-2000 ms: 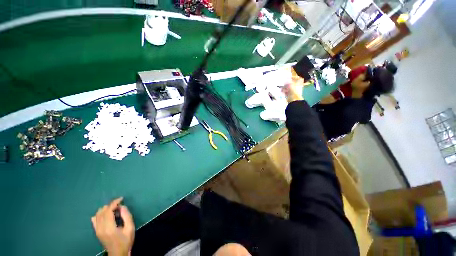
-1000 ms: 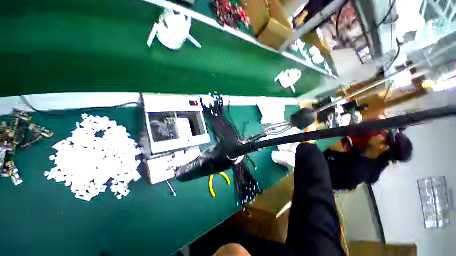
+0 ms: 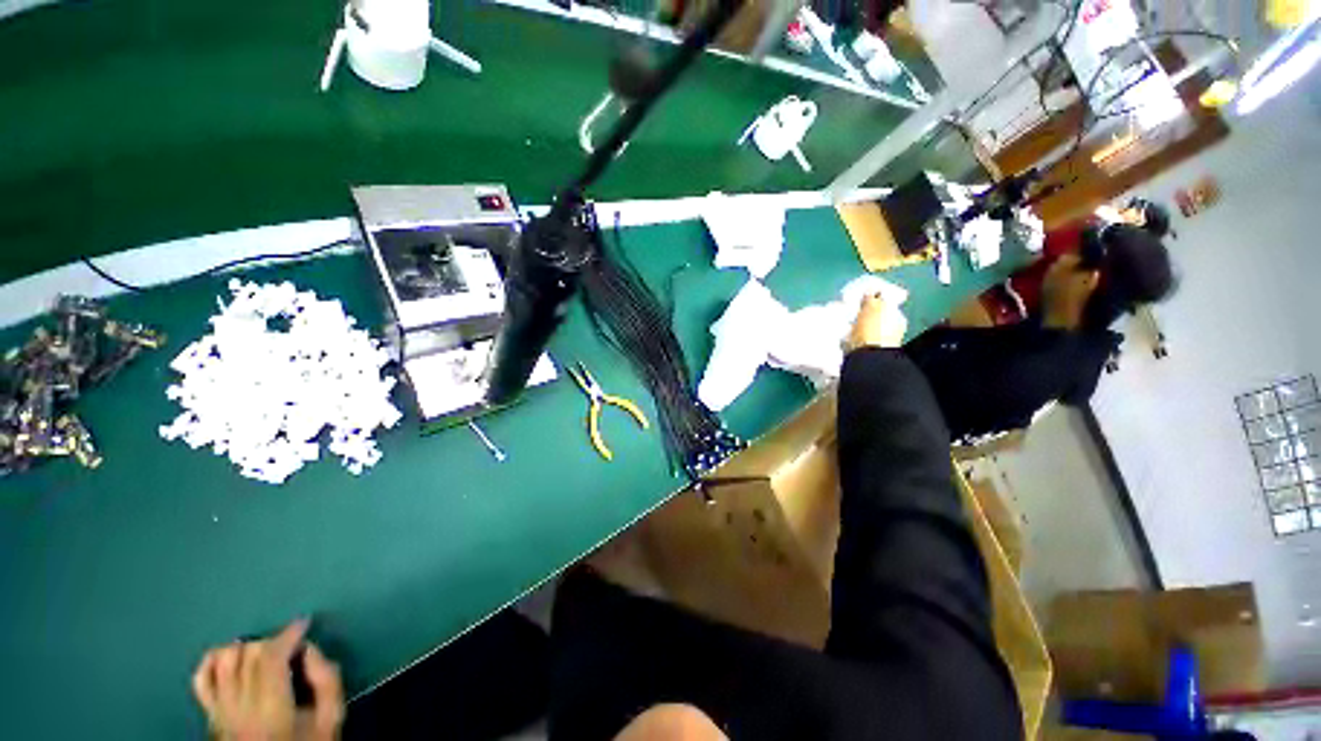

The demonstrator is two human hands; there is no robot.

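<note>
My left hand [image 3: 268, 688] is at the bench's near edge, lower left, fingers curled around a small dark part [image 3: 302, 675], mostly hidden. My right arm reaches far out; my right hand [image 3: 872, 322] is at the white housings [image 3: 797, 340] on the right of the bench. Its fingers are small and blend with the white, so its grip is unclear. The black electric screwdriver [image 3: 539, 297] hangs in front of the screw feeder [image 3: 435, 268]. Black cables [image 3: 652, 348] lie bundled right of it.
Yellow-handled pliers [image 3: 606, 413] and a small metal tool [image 3: 488, 440] lie before the feeder. White small parts [image 3: 283, 384] and brass-coloured parts [image 3: 58, 384] are heaped left. White units [image 3: 388, 44] stand on the conveyor. An open carton [image 3: 768, 507] is below right; a person [image 3: 1043, 340] sits beyond.
The view swung and came back. My left hand left view, then reappeared at the near edge. My right hand remains among the white housings, whose arrangement has changed. The screwdriver has swung.
</note>
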